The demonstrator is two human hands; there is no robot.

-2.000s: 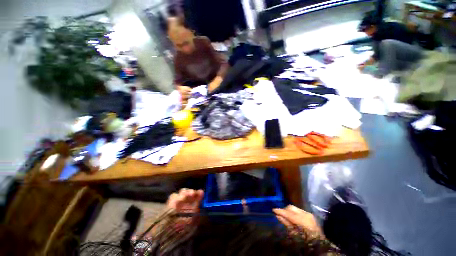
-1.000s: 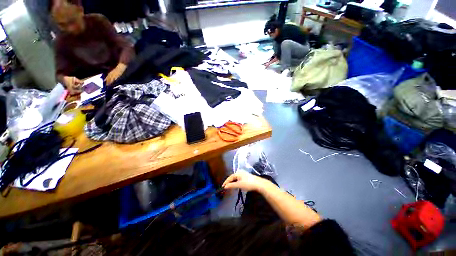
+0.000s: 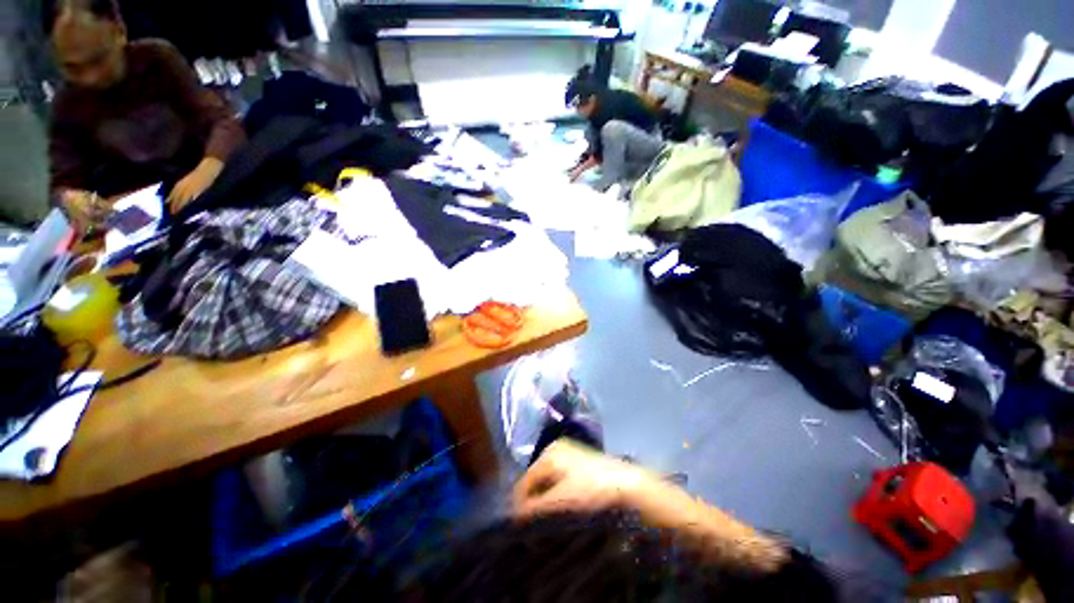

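Note:
My right hand [image 3: 571,481] is at the bottom centre, blurred, with its fingers bent, beyond the table's near right corner. Whether a strip is in it cannot be seen. Dark hair covers the bottom edge and the lap. A blurred pale brown shape is at the bottom left; I cannot tell whether it is my left hand. Black cords [image 3: 30,371] lie at the table's left, partly cut off, over white paper [image 3: 53,430]. A black smartphone [image 3: 402,316] and orange-red scissors [image 3: 492,324] lie near the right corner of the wooden table [image 3: 271,395].
A plaid garment [image 3: 236,289], white pieces [image 3: 371,242] and a yellow container [image 3: 80,309] are on the table. A blue crate [image 3: 342,530] is under it, a clear bag [image 3: 536,401] beside it. Red stool [image 3: 919,512] and black bundle [image 3: 736,289] are on the floor. Two people work beyond.
The view has swung right, so the table has shifted left and more floor shows. My right hand has come lower and closer. The left hand, seen clearly at first, is no longer clearly visible.

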